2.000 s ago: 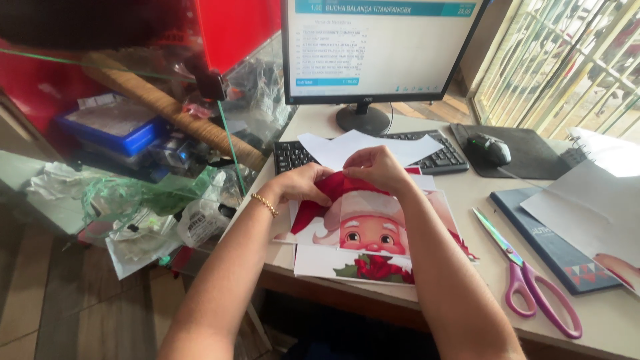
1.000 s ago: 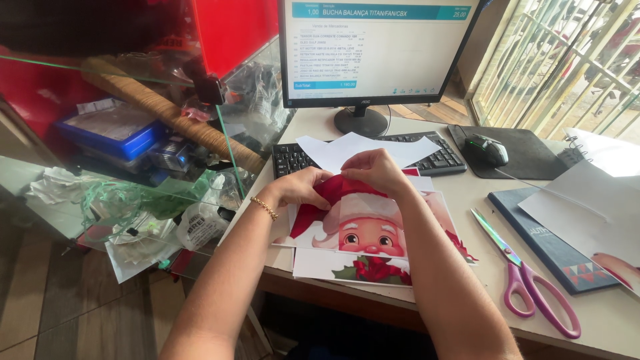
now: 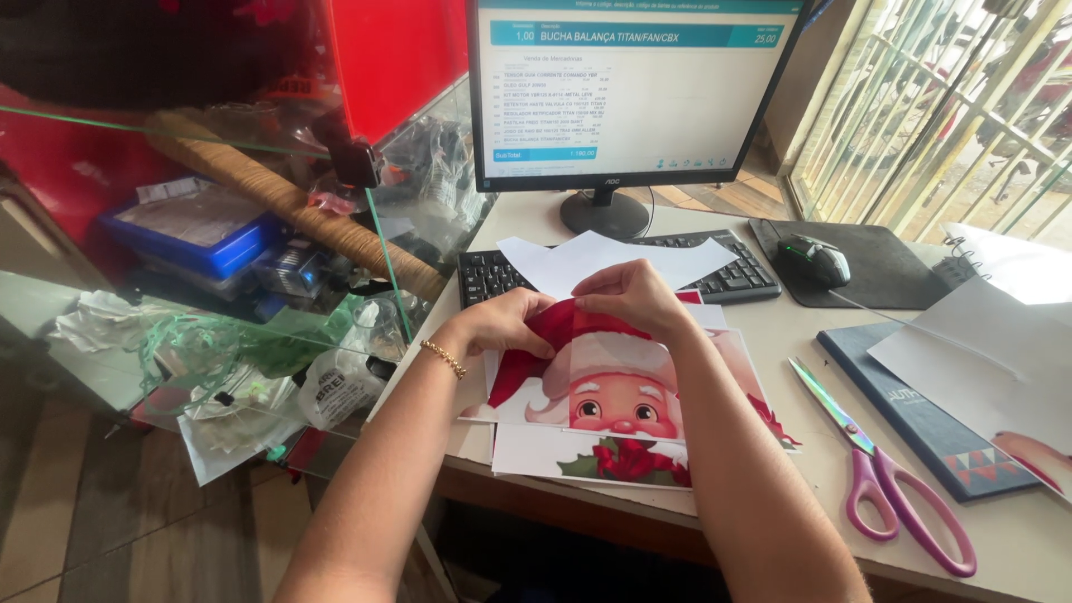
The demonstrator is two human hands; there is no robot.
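Note:
Printed paper pieces with a Santa Claus face (image 3: 624, 394) lie overlapped at the desk's front edge. My left hand (image 3: 511, 325), with a gold bracelet at the wrist, pinches the red hat part of the print at its upper left. My right hand (image 3: 628, 295) holds the top edge of the print between thumb and fingers, close to my left. Below the face lies a sheet printed with holly leaves and a red bow (image 3: 628, 461). Beyond my hands a white paper offcut (image 3: 615, 255) rests on the keyboard. Scissors with purple handles (image 3: 879, 469) lie to the right, blades apart.
A black keyboard (image 3: 749, 272), a monitor (image 3: 624, 92) bearing writing, and a mouse (image 3: 812, 260) on a black pad (image 3: 888, 272) stand behind. At right, cut paper (image 3: 988, 335) overlaps a dark blue notebook (image 3: 921, 419). A glass shelf with plastic bags (image 3: 343, 385) is at left.

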